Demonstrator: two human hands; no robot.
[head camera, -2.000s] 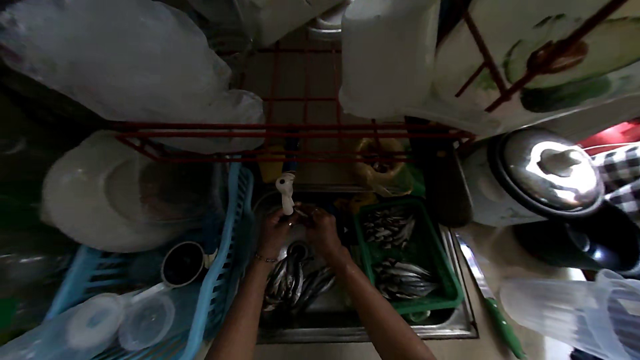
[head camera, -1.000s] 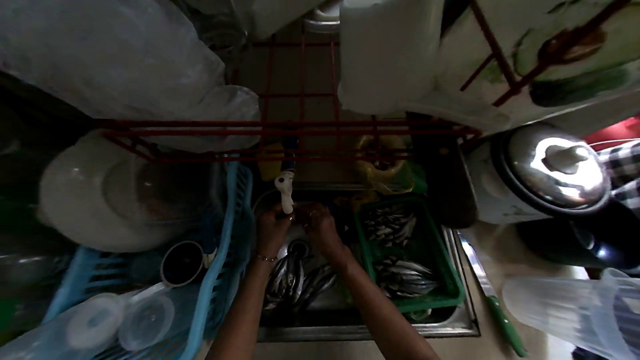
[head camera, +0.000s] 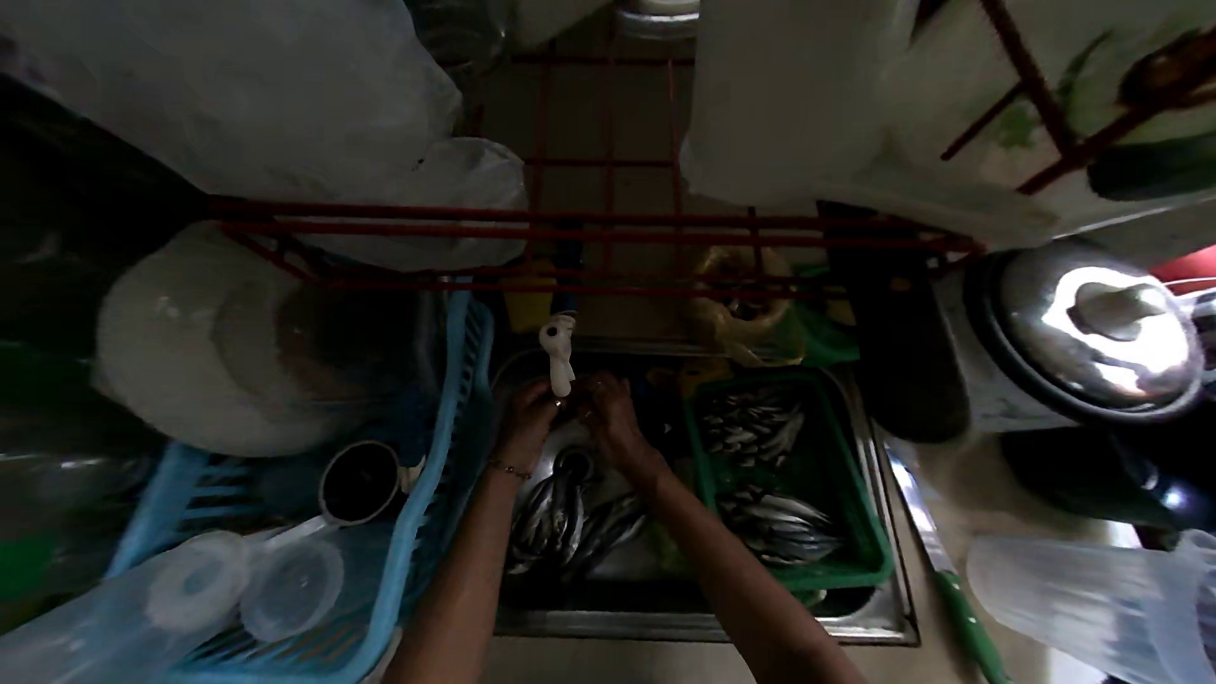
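Both of my hands are close together over the metal sink (head camera: 655, 622), below the white faucet (head camera: 559, 356). My left hand (head camera: 528, 414), with a bracelet at its wrist, is just left of the spout; my right hand (head camera: 613, 413) is just right of it. Their fingertips are dark, and whether they hold anything cannot be made out. Small silvery fish (head camera: 560, 522) lie in the sink near the drain. A green plastic basket (head camera: 879, 560) at the sink's right side holds smaller fish (head camera: 755, 427) at the back and larger ones (head camera: 784, 527) in front.
A blue plastic rack (head camera: 418, 513) with a cup (head camera: 361, 483) and containers stands left. A red wire shelf (head camera: 608, 228) crosses above the faucet. Right of the sink are a green-handled knife (head camera: 969, 617), a clear plastic pitcher (head camera: 1073, 598) and a lidded cooker (head camera: 1092, 323). A yellowish plastic bag (head camera: 746, 323) sits behind.
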